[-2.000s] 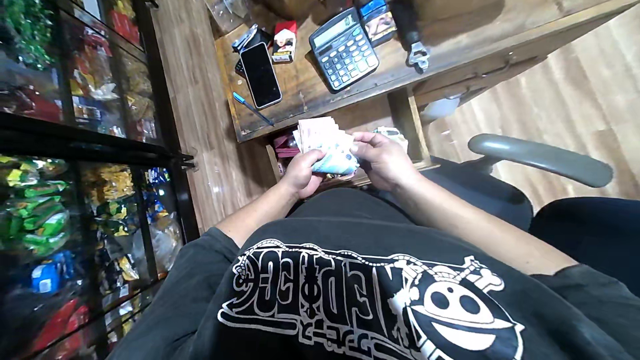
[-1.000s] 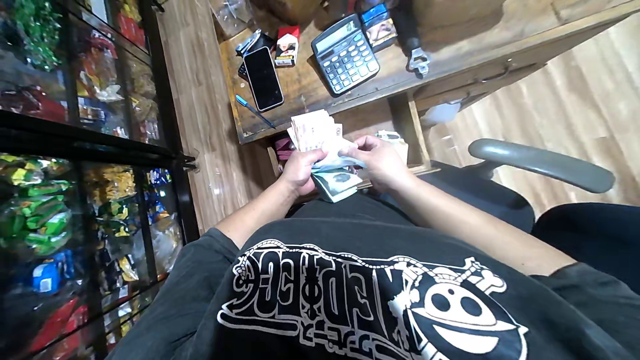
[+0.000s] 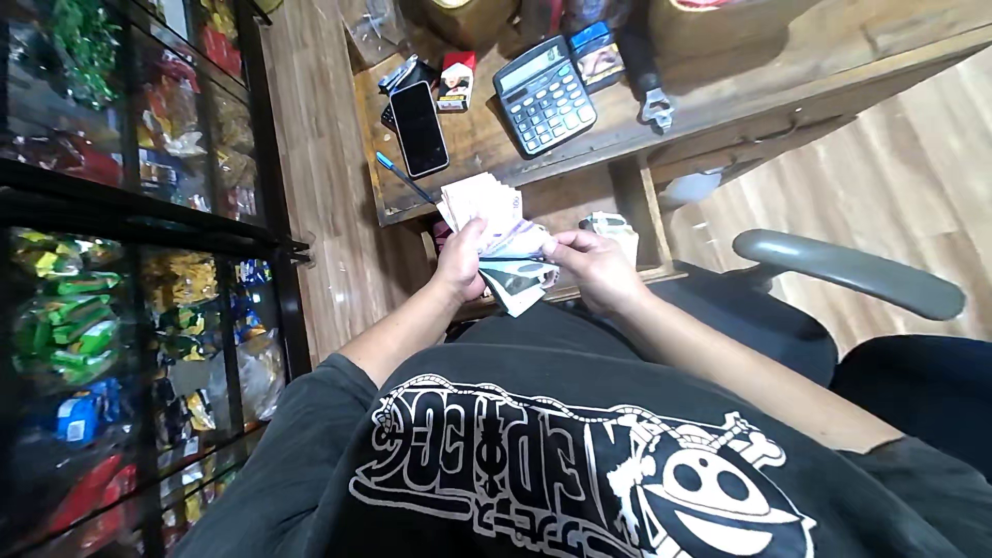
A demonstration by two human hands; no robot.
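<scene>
A fanned stack of banknotes (image 3: 488,205) is gripped in my left hand (image 3: 463,263), its thumb on top. The upper notes are pale with purple print; greenish notes (image 3: 515,287) spread below them toward my lap. My right hand (image 3: 597,267) pinches the right edge of the purple notes between thumb and fingers. Beneath both hands is a pulled-out wooden drawer (image 3: 655,213), where more notes (image 3: 616,229) lie just behind my right hand. On the desk beyond are a desk calculator (image 3: 545,94), a smartphone (image 3: 419,128) and a blue pen (image 3: 404,177).
Cigarette packs (image 3: 456,80) and a metal bottle opener (image 3: 657,108) lie on the wooden desk (image 3: 473,147). A dark-framed rack (image 3: 139,209) of packaged snacks stands at the left. A chair armrest (image 3: 849,271) juts out at the right.
The notes in my left hand are spread differently: purple-printed ones now lie over the greenish ones. My right hand stays close beside the stack throughout.
</scene>
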